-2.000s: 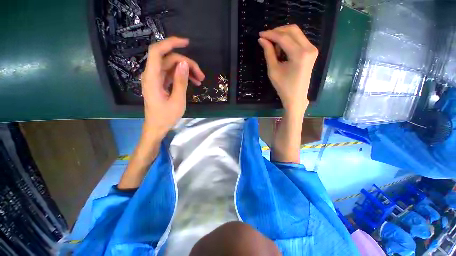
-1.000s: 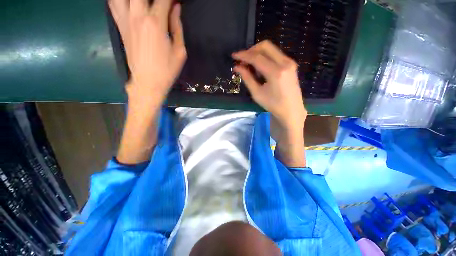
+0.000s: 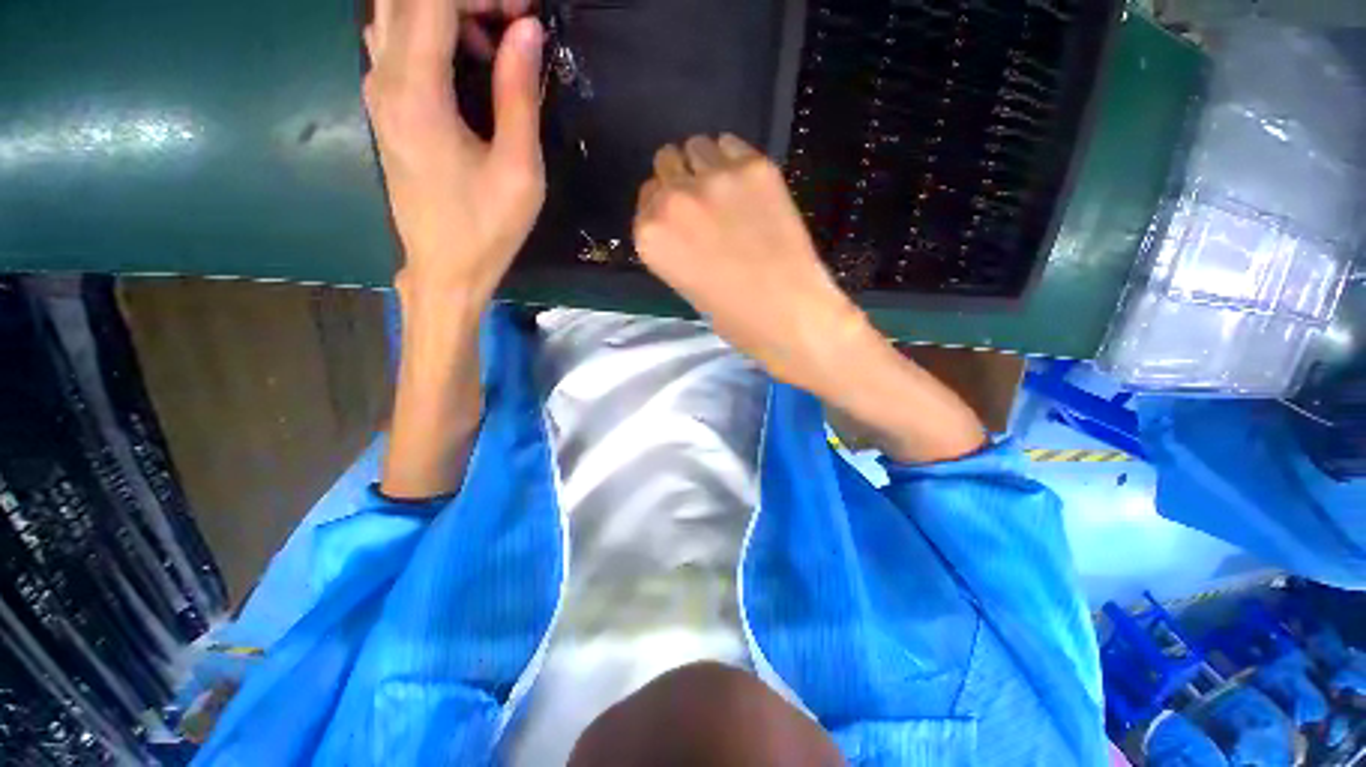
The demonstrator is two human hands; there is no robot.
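Note:
The black partitioned tray (image 3: 785, 90) lies on the green bench, its top cut off by the picture's edge. My left hand (image 3: 457, 143) is over the tray's left part, fingers bent, thumb apart; whether it holds a part is hidden. My right hand (image 3: 727, 225) is over the near middle, palm down with fingers curled under, so its fingertips are hidden. A few gold-coloured metal contacts (image 3: 602, 247) show left of it at the near edge. Finished parts (image 3: 929, 150) lie in rows right of the divider. A few black plastic parts (image 3: 563, 63) show beside my left thumb.
Clear plastic trays (image 3: 1236, 270) are stacked at the right. The green bench (image 3: 180, 150) extends left. Below it are a brown cardboard box (image 3: 247, 435) and dark plastic-wrapped strips (image 3: 90, 510). Blue stools (image 3: 1161, 652) and people in blue are at the lower right.
My right hand has moved from the rows to the gold-coloured pile and curled over it. My left hand has moved up over the jumbled black parts. The view has shifted, putting the tray further right.

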